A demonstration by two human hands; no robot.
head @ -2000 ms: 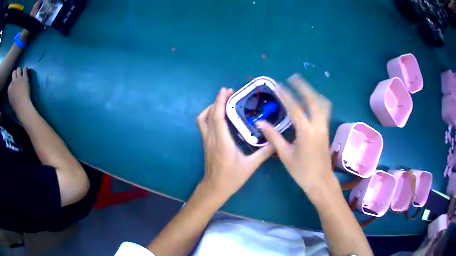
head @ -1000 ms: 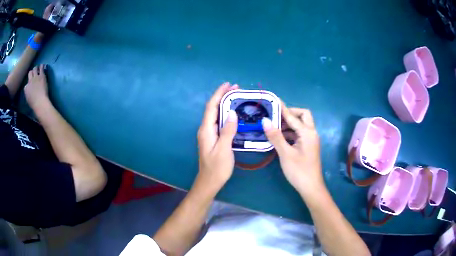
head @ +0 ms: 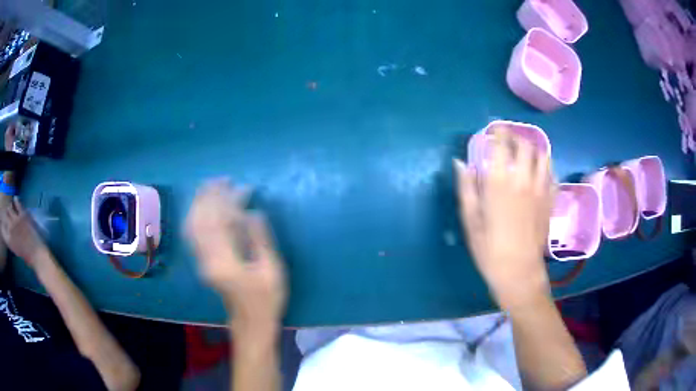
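A strapped pink housing (head: 149, 218) with a black inner unit and white rim stands at the left of the bench, its brown loop towards the near edge. My left hand (head: 236, 248) is blurred, to the right of that unit and apart from it; it looks empty with fingers partly apart. My right hand (head: 507, 206) lies over an open pink housing (head: 521, 128), fingers reaching over its opening; the fingers hide most of it, and whether they grip it is unclear.
Strapped pink housings (head: 576, 221) stand right of my right hand. Two open pink housings without visible straps (head: 534, 80) are at the back right. A black box with white labels (head: 57, 99) is at the left. Neighbours' arms (head: 69, 294) show at the left; pink parts (head: 660, 34) lie far right.
The assembled unit has left my hands and now stands at the left. My left hand has moved left and off it. My right hand has moved right onto a pink housing. The view has shifted.
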